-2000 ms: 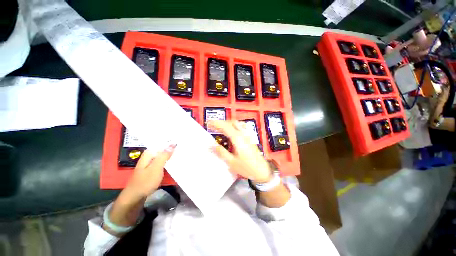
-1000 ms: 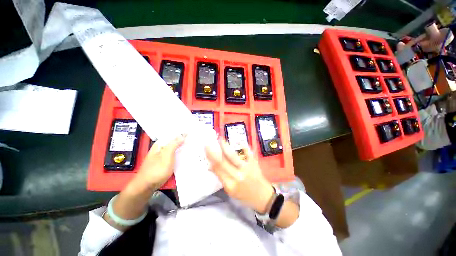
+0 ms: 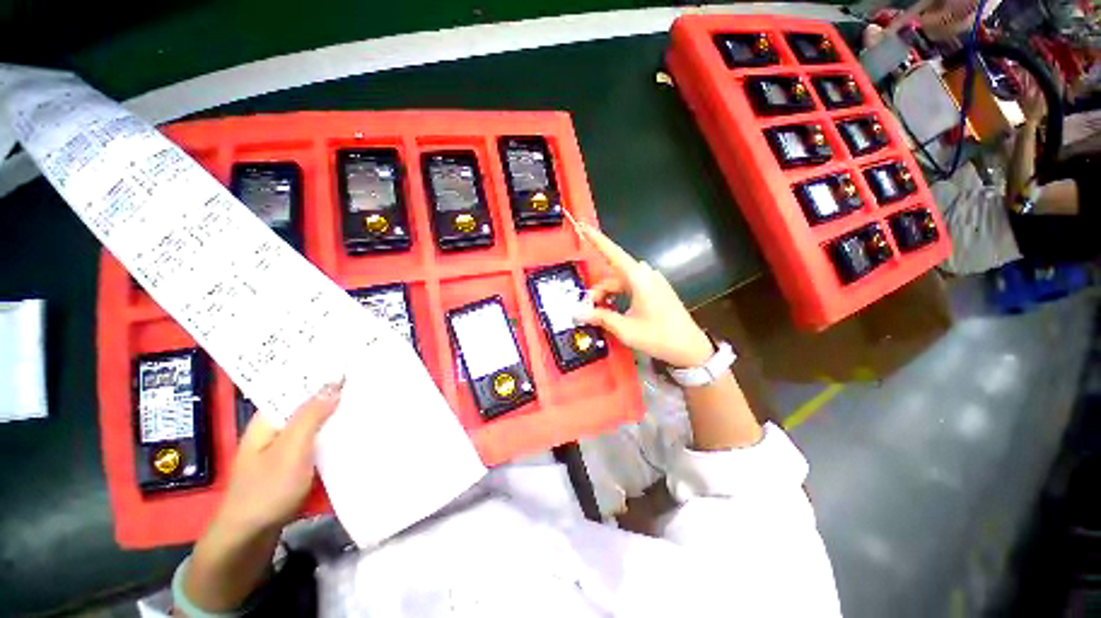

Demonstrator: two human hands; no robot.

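A long white label strip (image 3: pixel 260 302) with rows of print runs from the upper left across the red tray (image 3: pixel 604 398). My left hand (image 3: pixel 284 453) grips the strip, thumb on top, near its lower end. My right hand (image 3: pixel 640 314) is at the tray's right side, fingertips at the black unit (image 3: pixel 565 316) in the front row's right pocket. Whether a label is between the fingertips cannot be told. Next to it lies a black unit (image 3: pixel 491 356) with a white label and gold round mark. The strip hides part of the tray and some units.
A second red tray (image 3: pixel 791 266) with black units lies at right. White paper (image 3: pixel 22 360) lies at the left edge. A pale rail (image 3: pixel 398 58) crosses behind. A cardboard box (image 3: pixel 833 350) is below right. Another person's arm (image 3: pixel 1038 181) shows at far right.
My right hand has left the strip and moved right to the front-right unit. My left hand still holds the strip. The view has shifted, so the trays appear further left.
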